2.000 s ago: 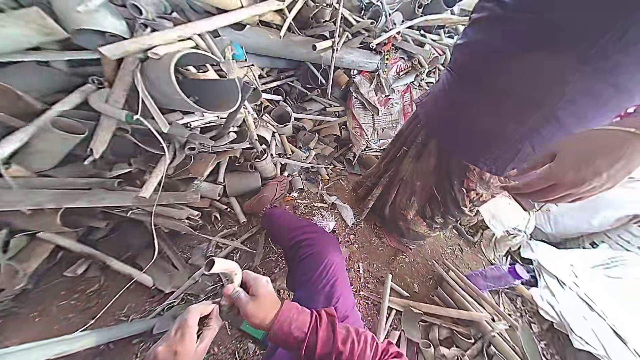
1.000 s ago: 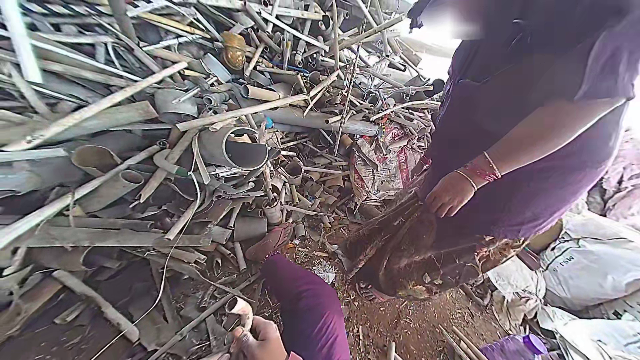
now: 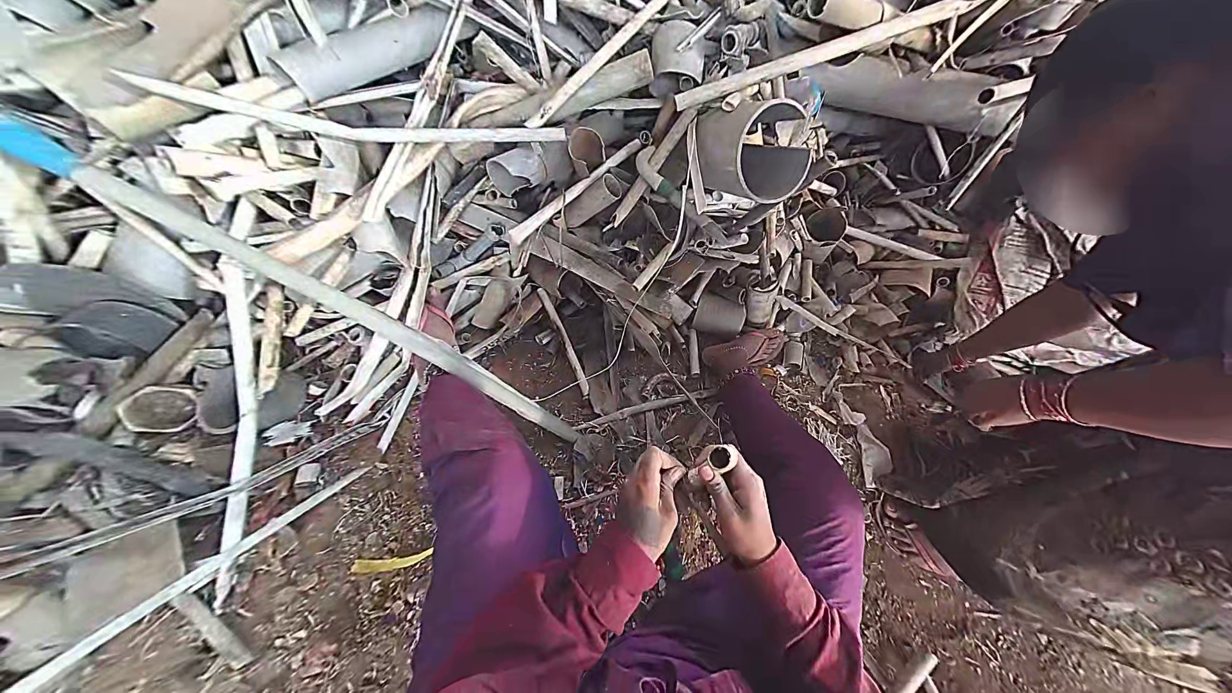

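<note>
Between my knees, my right hand [image 3: 743, 505] grips a short cream plastic pipe piece [image 3: 720, 458], its round open end facing up. My left hand [image 3: 652, 500] is close beside it, thumb and fingertips pinched together near the pipe; whether they hold something small is too unclear to tell. Just beyond my hands, the dirty end of a long grey pipe [image 3: 385, 322] with a blue far end rests near the ground. A thin wire or strip [image 3: 671, 371] runs down toward my hands from the heap.
A heap of scrap pipes and strips spreads ahead and left, with a wide cut pipe [image 3: 736, 159] in it. At right, a co-worker [image 3: 1145, 241] bends down, both hands low near a dark sack [image 3: 1011, 462]. A yellow strip [image 3: 392, 562] lies on the littered soil at left.
The co-worker, upright one second ago, now bends forward with hands lower. My view has swung left and down, bringing both my legs and both hands into sight. The pipe piece stays in my right hand.
</note>
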